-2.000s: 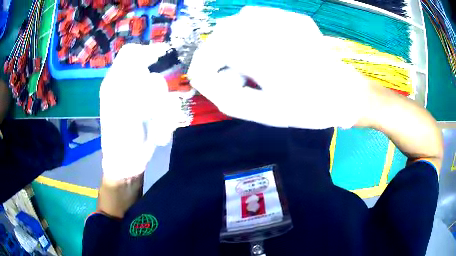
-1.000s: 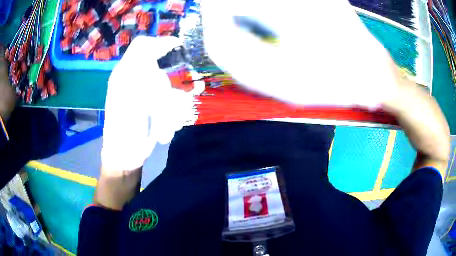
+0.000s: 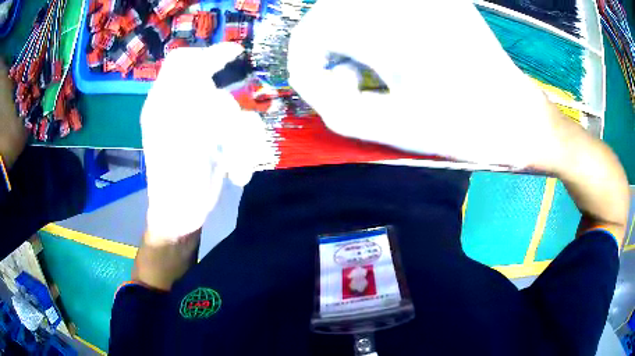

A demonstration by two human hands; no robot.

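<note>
My left hand (image 3: 188,132), in an overexposed white glove, holds a red-and-black connector housing (image 3: 255,96) at its fingertips. My right hand (image 3: 418,83), also white-gloved, is just right of the housing, over the wire bundles; its fingertips are washed out, and whether it grips a wire cannot be told. Red wires (image 3: 334,144) lie nearest my body. Silvery crimp terminals (image 3: 270,49) show between the hands. Teal-green wires (image 3: 546,52) and yellow wires (image 3: 567,104) show right of my right hand, which hides much of the bundles.
A blue parts bin (image 3: 111,85) heaped with connectors is at the upper left. Harnesses with red connectors (image 3: 52,97) lie left of it. Black wires (image 3: 550,10) are at the top right, mixed-colour wires (image 3: 618,28) at the far right. Another person's arm (image 3: 10,125) is at the left edge.
My right hand has moved up and right from two seconds ago, uncovering more red wires. My left hand still holds the housing and has barely moved.
</note>
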